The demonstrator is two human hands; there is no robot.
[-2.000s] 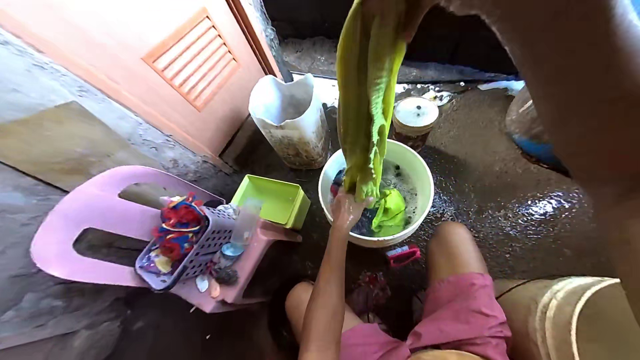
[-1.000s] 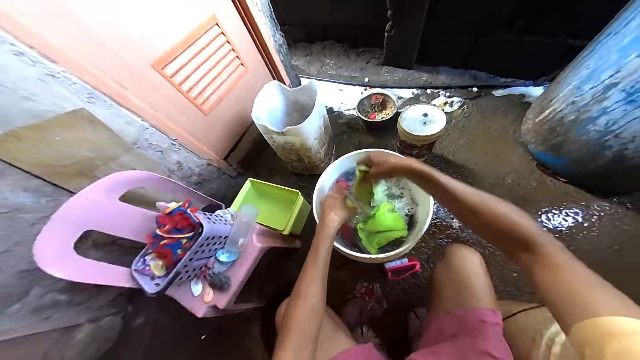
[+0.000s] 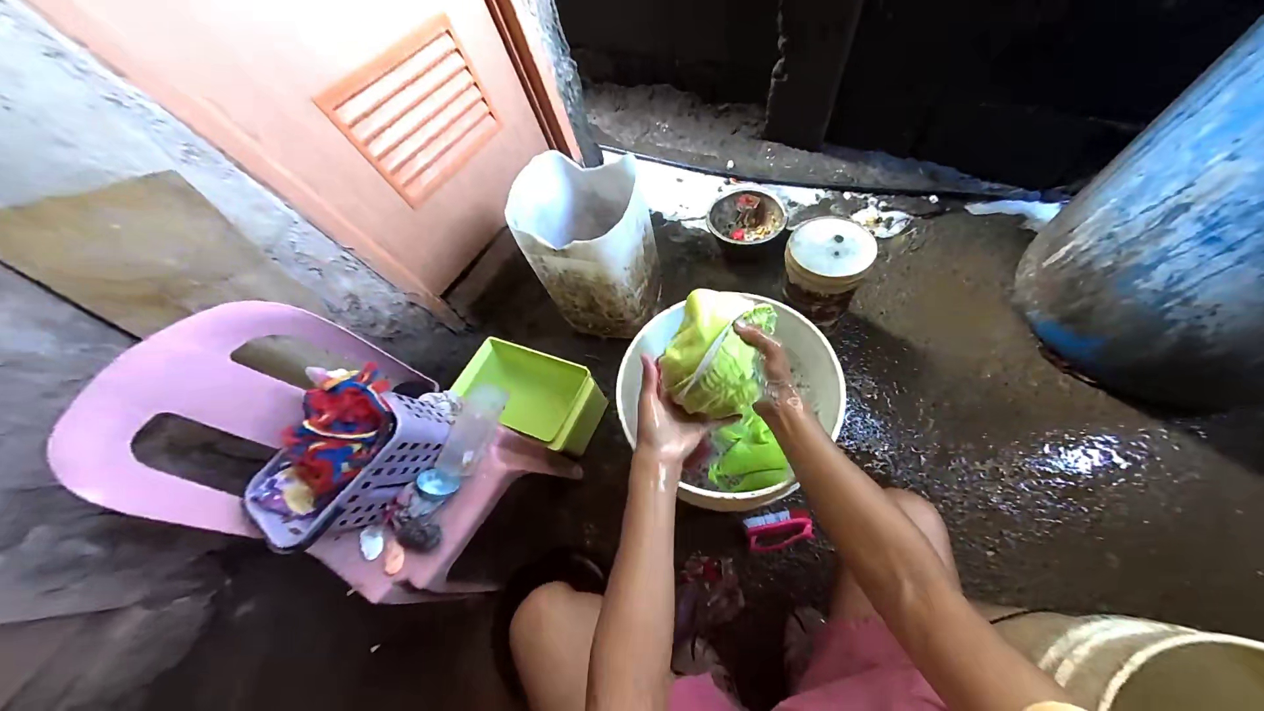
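Over a white round basin (image 3: 842,395), a bunched wet yellow-green cloth (image 3: 713,357) is held between both hands. My left hand (image 3: 667,420) cups it from the left and below, thumb up. On its right side, my right hand (image 3: 773,370) holds it with the fingers against the cloth. A brighter green cloth (image 3: 750,456) lies in the soapy water below. Close to the basin's front edge, a pink scrubbing brush (image 3: 780,531) rests on the wet floor.
Left stands a pink plastic chair (image 3: 178,355) with a purple basket (image 3: 395,444) of cloths, beside a green tub (image 3: 523,390). Behind the basin are a cut white container (image 3: 588,237), a bowl (image 3: 748,219) and a lidded bucket (image 3: 831,259). A blue drum (image 3: 1165,237) stands right; a beige bucket (image 3: 1116,652) is near.
The yellow-green cloth hung stretched high above the basin two seconds ago, then was down in the basin. Now it is a bundle raised between both hands.
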